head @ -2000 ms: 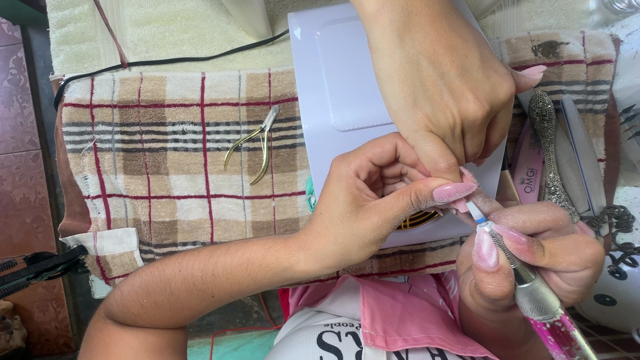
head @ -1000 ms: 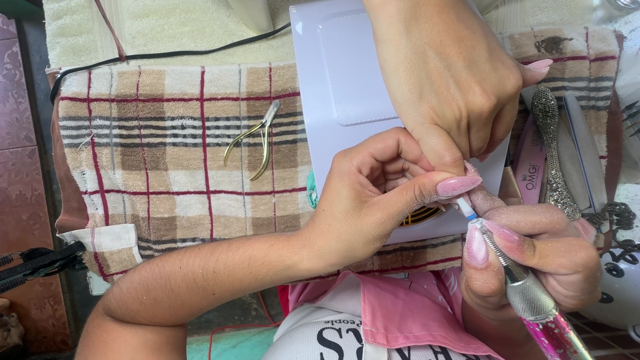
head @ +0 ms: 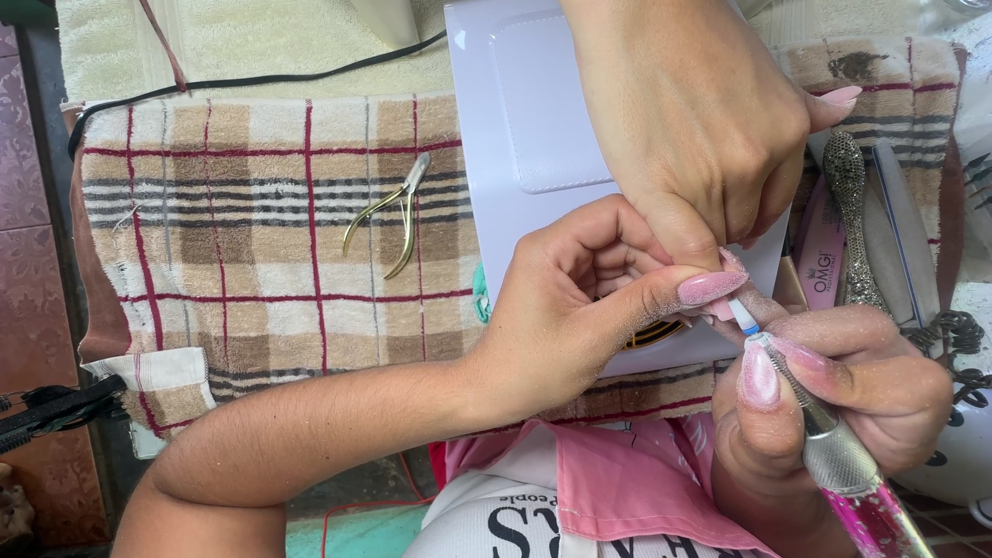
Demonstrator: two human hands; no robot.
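My left hand (head: 589, 287) pinches a finger of another person's hand (head: 690, 124), which reaches in from the top of the view. Between the thumb and fingers of my right hand (head: 829, 380) is an electric nail drill (head: 841, 457) with a metal grip and a pink glittery body. Its white bit (head: 742, 316) with a blue band is at the held finger's nail; whether it touches cannot be told. Pale dust covers my fingers and pink nails. Beneath the hands lies a white padded rest (head: 535, 101), partly hidden.
Gold-handled cuticle nippers (head: 395, 213) lie on a plaid towel (head: 263, 256) at left. On the right are a pink nail file (head: 823, 248), a grey file (head: 907, 232) and a rhinestone-covered handle (head: 852, 217). A black cable (head: 294, 77) crosses the upper left; a coiled cord (head: 957, 333) is at right.
My left hand keeps hold of the other person's finger, and the drill stays in my right hand at the nail. The other person's hand has shifted only slightly.
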